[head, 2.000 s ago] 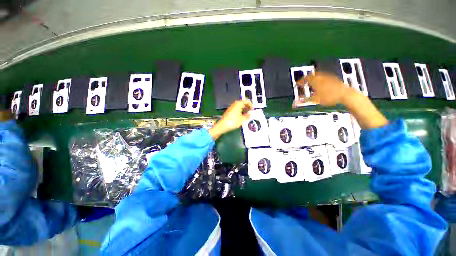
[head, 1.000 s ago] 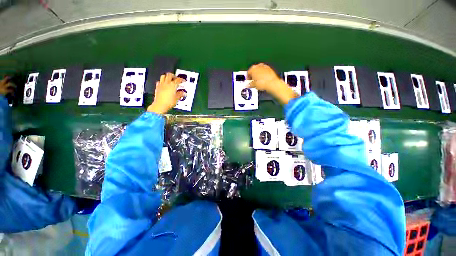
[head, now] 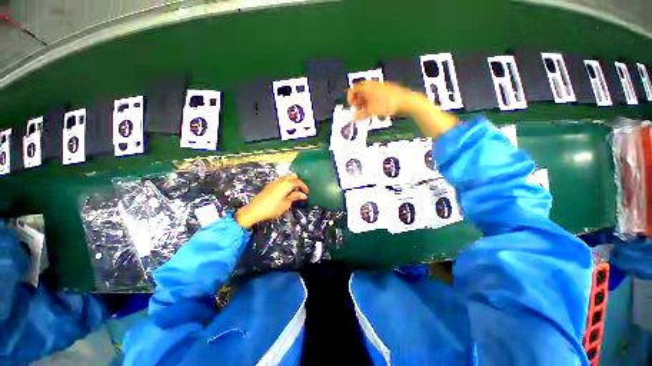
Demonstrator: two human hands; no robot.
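Observation:
My right hand (head: 377, 100) is over the belt, its fingertips at the top of a small white printed piece (head: 348, 130), which it holds tilted at the belt's near edge. Behind this hand is a white insert tray (head: 366, 76), partly hidden. Rows of similar white pieces (head: 391, 168) lie on the green bench below; my right sleeve covers some. My left hand (head: 277, 199) is over the heap of clear bags (head: 146, 221) and small black parts (head: 314, 232), fingers bent. Whether it pinches a part cannot be told.
The green conveyor (head: 286, 46) carries a row of white inserts (head: 200, 120) with dark flat rectangles (head: 259, 114) between them. A blue-sleeved person (head: 50, 314) is at the left edge. Orange-red trays are at the right, one in clear wrap (head: 630, 179), another lower down (head: 596, 314).
My left hand has moved from an insert on the belt down to the bags. My right hand has a white printed piece at its fingertips. The view has shifted.

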